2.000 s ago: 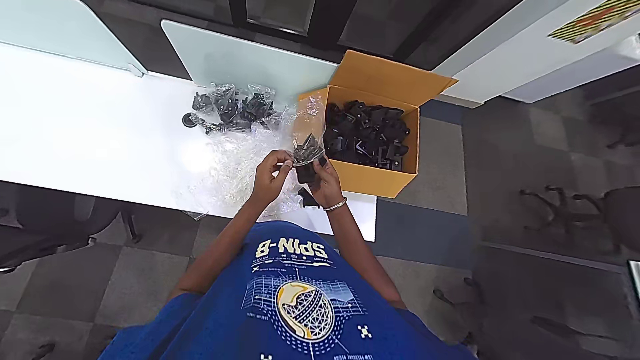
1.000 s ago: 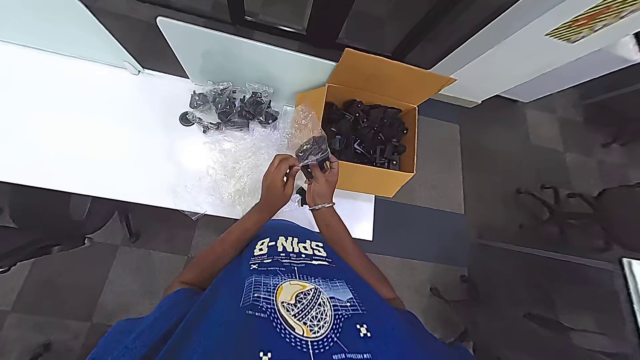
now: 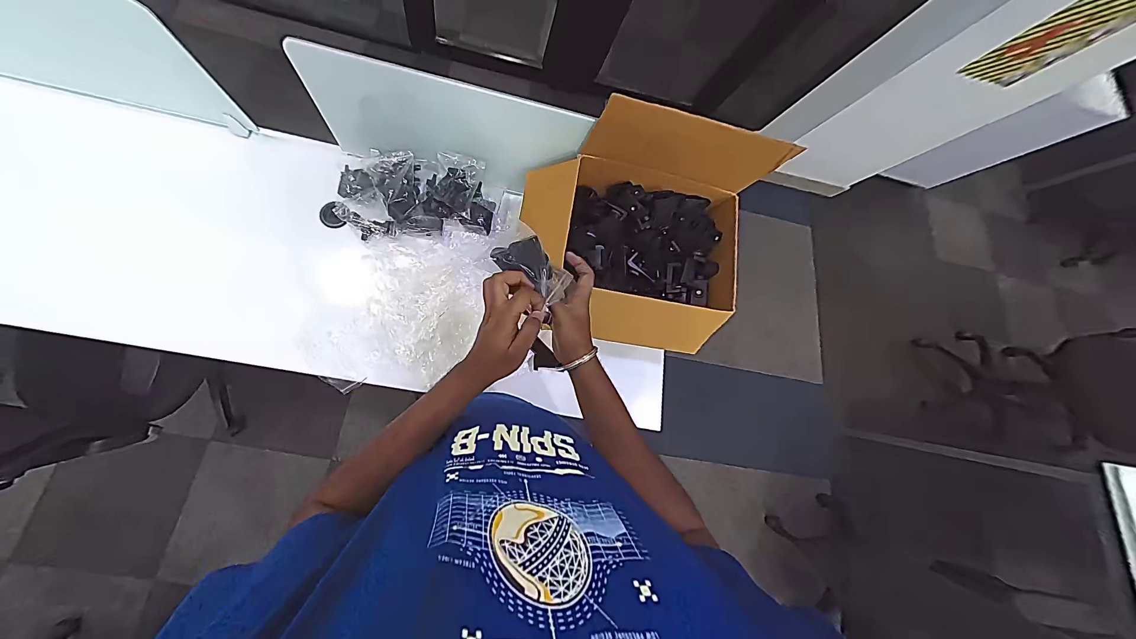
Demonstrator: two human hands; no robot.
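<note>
A clear plastic bag with a black part inside is between my two hands, just left of the open cardboard box. My left hand pinches the bag's near edge with its fingertips. My right hand, with a bangle at the wrist, holds the same bag from the right. Black parts fill much of the box. Several more black parts in clear bags lie on the white table behind a heap of clear plastic bags. Partly hidden by my right wrist is a small black object.
The white table extends to the left, with frosted partition panels along its far side. A dark chair stands at the near left. Other chairs are on the tiled floor at the right.
The bagged black part was held upright close between my fingers; now it tips away beyond my fingertips, to the upper left. My hands stay together beside the box.
</note>
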